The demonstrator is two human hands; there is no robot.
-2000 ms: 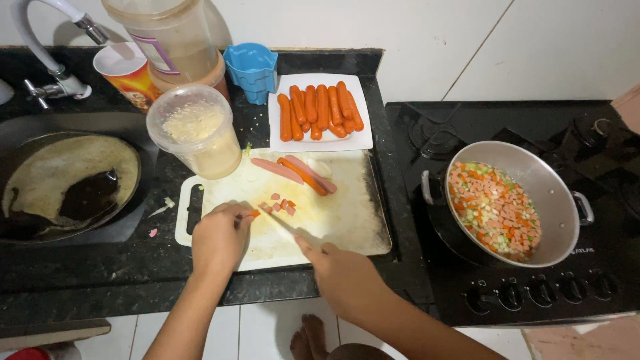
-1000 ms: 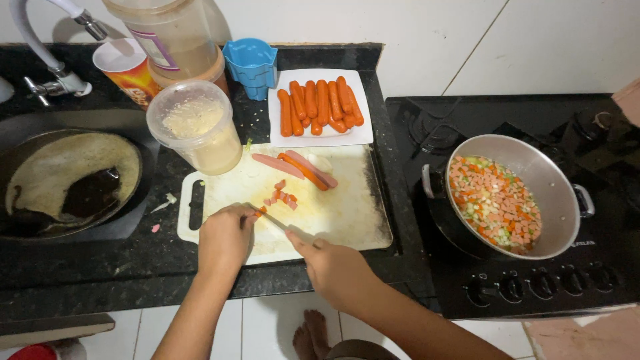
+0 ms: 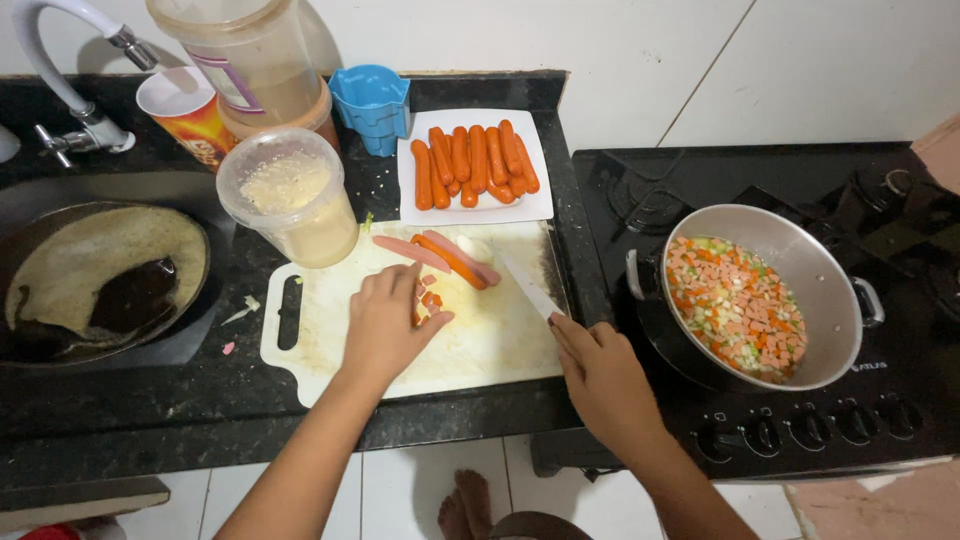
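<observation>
My left hand [image 3: 390,322] rests on the white cutting board [image 3: 495,352], its fingers apart around small cut sausage pieces [image 3: 430,300]; whether it pinches any is hidden. A kitchen knife [image 3: 525,281] is held by its handle in my right hand [image 3: 604,375] over the board's right side, its blade pointing up and left. Between the blade and my left hand lie lengthwise-cut sausage strips [image 3: 457,262], beside a pale piece that looks like peeled onion or garlic [image 3: 475,250]. Whole sausages [image 3: 478,157] are piled on a white square plate [image 3: 476,217] behind the board.
On the stove [image 3: 750,442] at right stands a metal pot [image 3: 825,300] of diced sausage and vegetables. A plastic tub [image 3: 300,217], a blue container [image 3: 371,112], a patterned cup [image 3: 184,112] and a large lidded jar [image 3: 247,67] line the back left. The sink holds a pan [image 3: 112,277].
The knife has moved right, away from my left hand, with my right hand. My left hand has shifted up and its fingers have spread by the cut pieces.
</observation>
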